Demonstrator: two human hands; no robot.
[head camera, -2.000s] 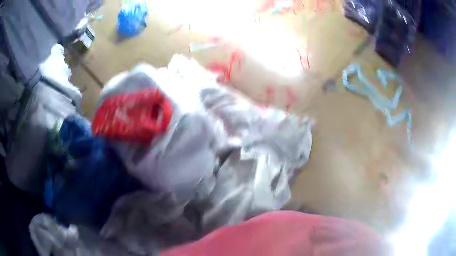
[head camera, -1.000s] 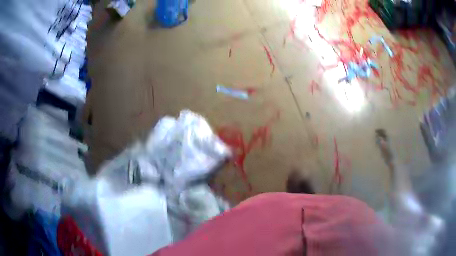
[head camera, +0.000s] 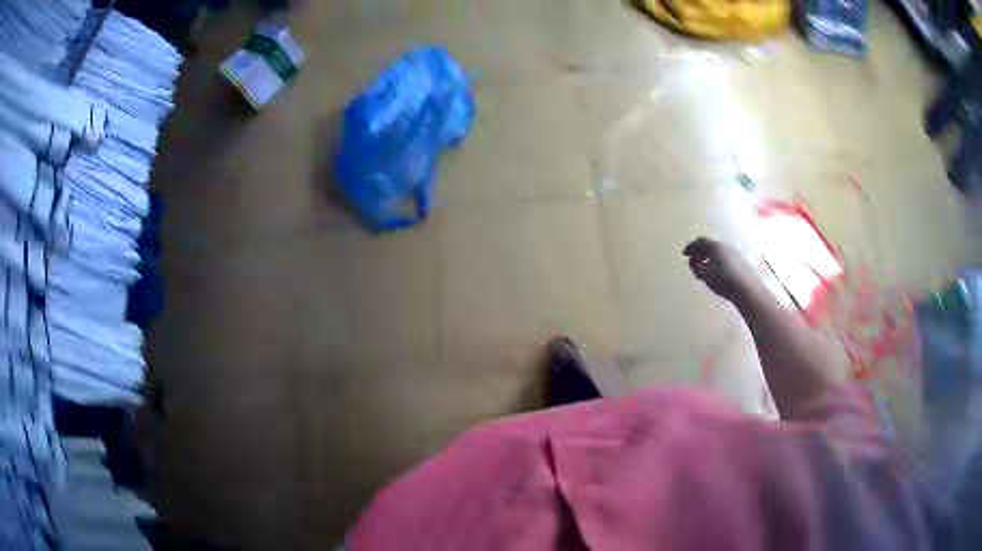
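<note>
A crumpled bright blue plastic bag (head camera: 404, 129) lies on the tan tiled floor (head camera: 506, 269), ahead and left of me. My right hand (head camera: 716, 267) is bare and hangs over the floor at centre right, apart from the bag. Its fingers look loosely curled, and the image is too soft to show whether it is closed. No held thing shows in it. My left hand is not in view.
Tall stacks of folded white garments (head camera: 92, 215) line the left edge. A white and green box (head camera: 262, 67) lies at the upper left. A yellow cloth or bag (head camera: 724, 15) lies at the top. Red strands (head camera: 878, 323) lie at the right.
The view has moved forward across the floor. The white plastic pile and red bundle have left the view at the lower left. The blue bag appears nearer, and my right hand shows more clearly.
</note>
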